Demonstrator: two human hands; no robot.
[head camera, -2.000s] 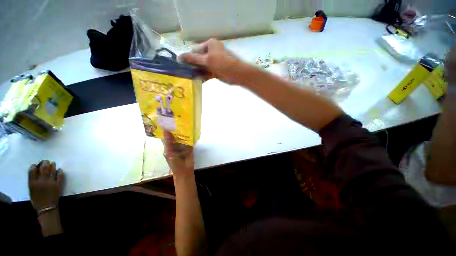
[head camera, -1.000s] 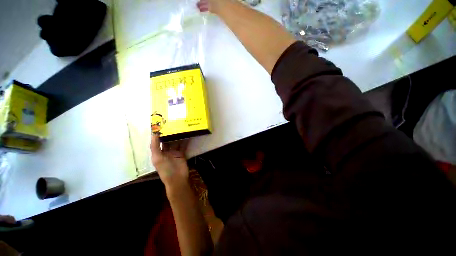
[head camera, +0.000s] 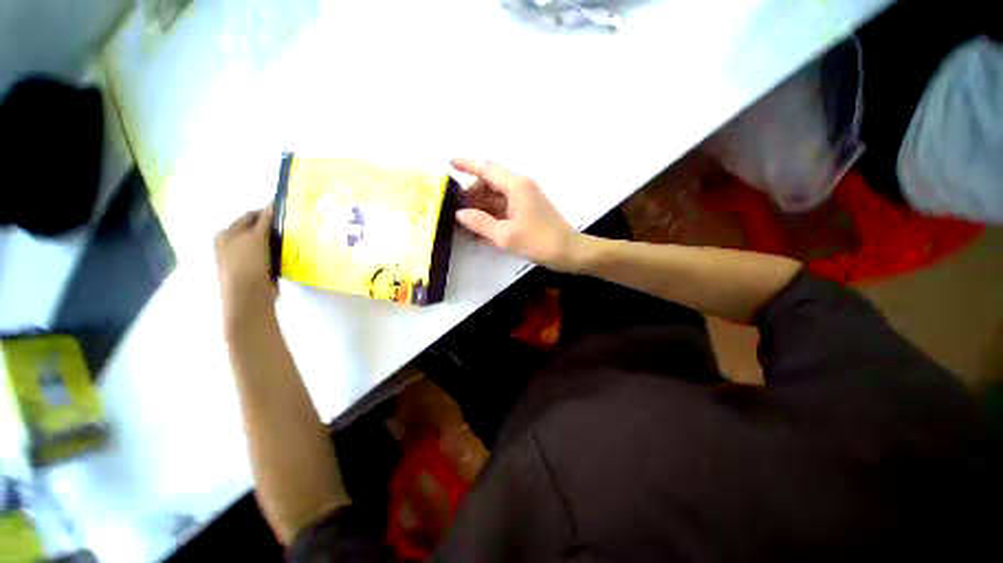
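Note:
A packed yellow box (head camera: 357, 225) with black ends lies turned sideways over the white table, its cartoon duck at the lower right corner. My left hand (head camera: 248, 258) holds its black left end, fingers partly hidden by the edge. My right hand (head camera: 517, 220) is at the black right end, fingers and thumb curled against it. The box lies between both hands. Glare and blur hide whether clear film is around it.
More yellow boxes (head camera: 53, 396) are at the lower left. A dark soft lump (head camera: 50, 154) is at the upper left. Shiny small bags (head camera: 566, 13) show at the top edge. Whitish bags (head camera: 786, 143) hang beyond the table's front edge, with red stools (head camera: 880, 236) below.
The box has turned from upright to sideways. My right hand has come down from the clear bag's top to the box's end. My left hand has moved from its bottom to its left end.

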